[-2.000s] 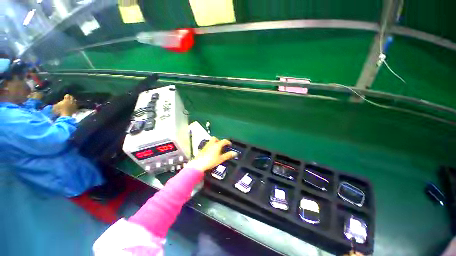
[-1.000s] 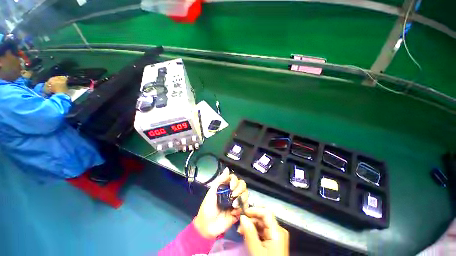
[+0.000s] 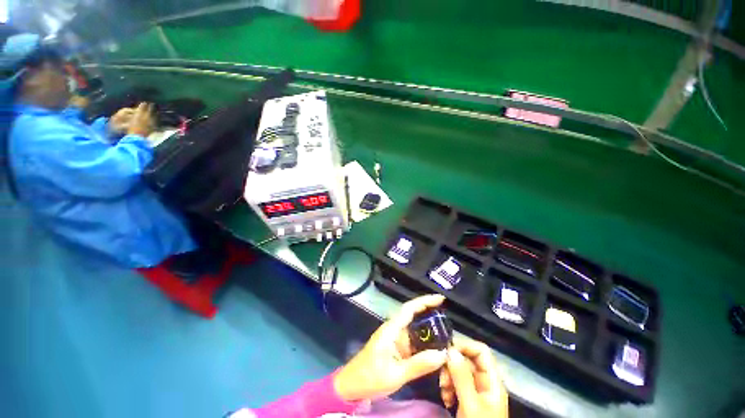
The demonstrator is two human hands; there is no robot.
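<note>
My left hand [image 3: 382, 359] holds a smartwatch unit [image 3: 430, 330] by its edges in front of the bench edge. The watch has a dark glossy face with a small yellow ring and faint marks lit on it. My right hand [image 3: 475, 380] is at the watch's lower right edge, with fingers pinched around something dark and thin that I cannot make out. The black foam tray [image 3: 470, 298] lies on the green mat beyond my hands. Its near row holds watches with white label-like screens, its far row dark ones, and the far left pocket is empty.
A power supply [image 3: 296, 184] with red digits stands left of the tray, with dark units on top. A black cable [image 3: 346, 272] loops at the bench edge. A paper note [image 3: 364, 189] bears one watch. A person in blue [image 3: 82, 180] sits at left beside black trays [image 3: 204, 155].
One second ago the watch face in my left hand was dark with a blue glint; now it shows a yellow ring. Two seconds ago my left hand was at the tray's far left pocket. The supply's digits changed.
</note>
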